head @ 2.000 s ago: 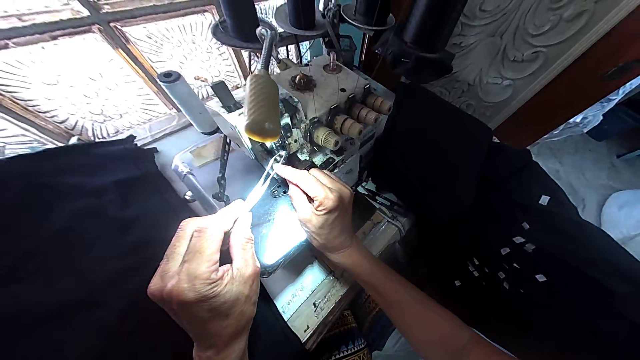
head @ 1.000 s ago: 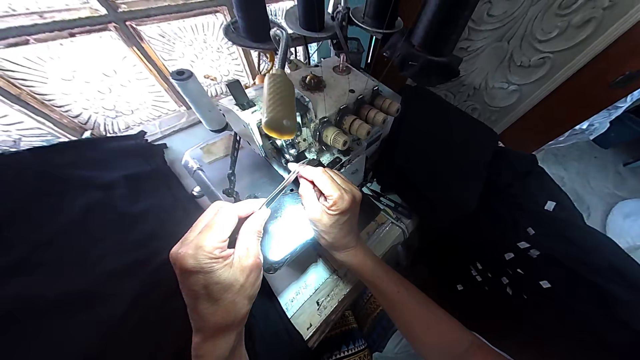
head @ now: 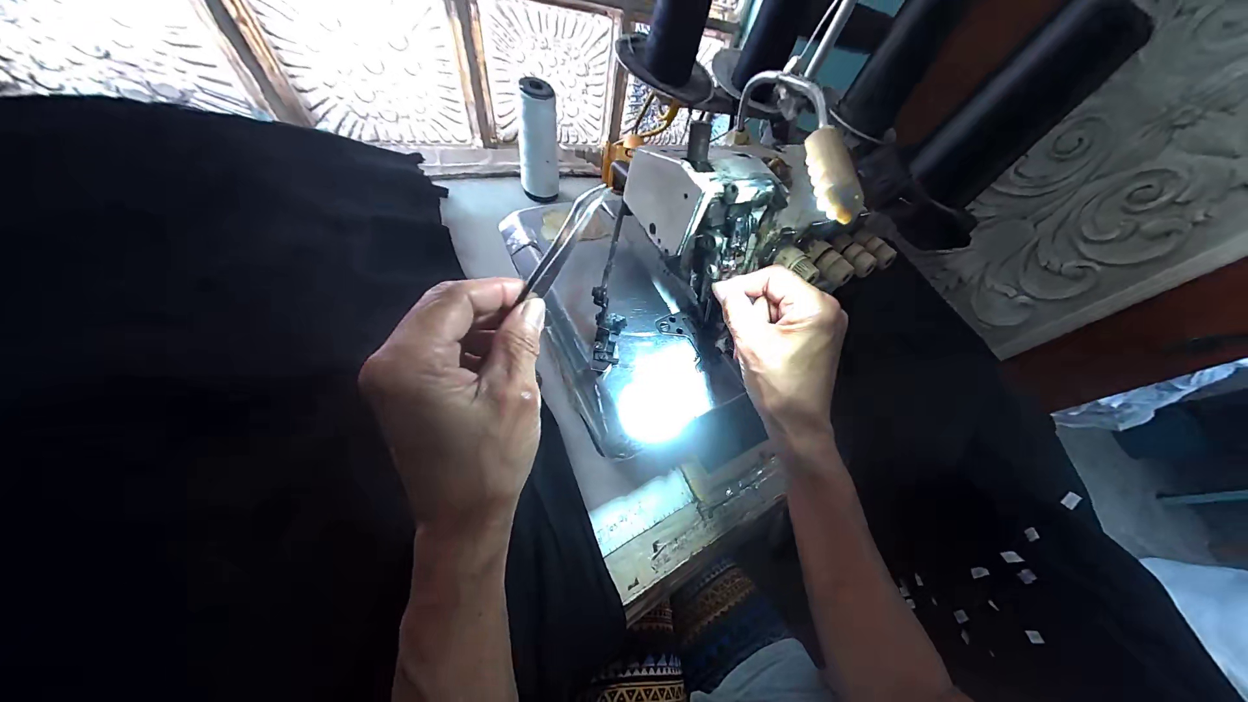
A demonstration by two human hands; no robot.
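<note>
Tweezers (head: 567, 242) of metal are pinched between the thumb and fingers of my left hand (head: 468, 380), tips pointing up and away, left of the overlock sewing machine (head: 682, 195). My right hand (head: 788, 331) is closed with thumb and index finger together, just in front of the machine's looper and needle area; whether a thread is between them cannot be seen. Tension dials (head: 834, 261) sit behind that hand. A pale lamp or handle-like fitting (head: 834, 180) hangs above it. Bright light falls on the machine's bed plate (head: 634, 283) between my hands.
Black fabric (head: 214, 292) covers the left side, and more black cloth (head: 936, 419) with small pale scraps lies at the right. A white cylinder (head: 538, 141) stands behind the machine. Black thread cones (head: 678, 44) rise above it. The worn table edge (head: 673, 546) is nearest me.
My hands, close together near the machine's front a second ago, are now apart; the left has drawn the tweezers away to the left. The view has shifted considerably.
</note>
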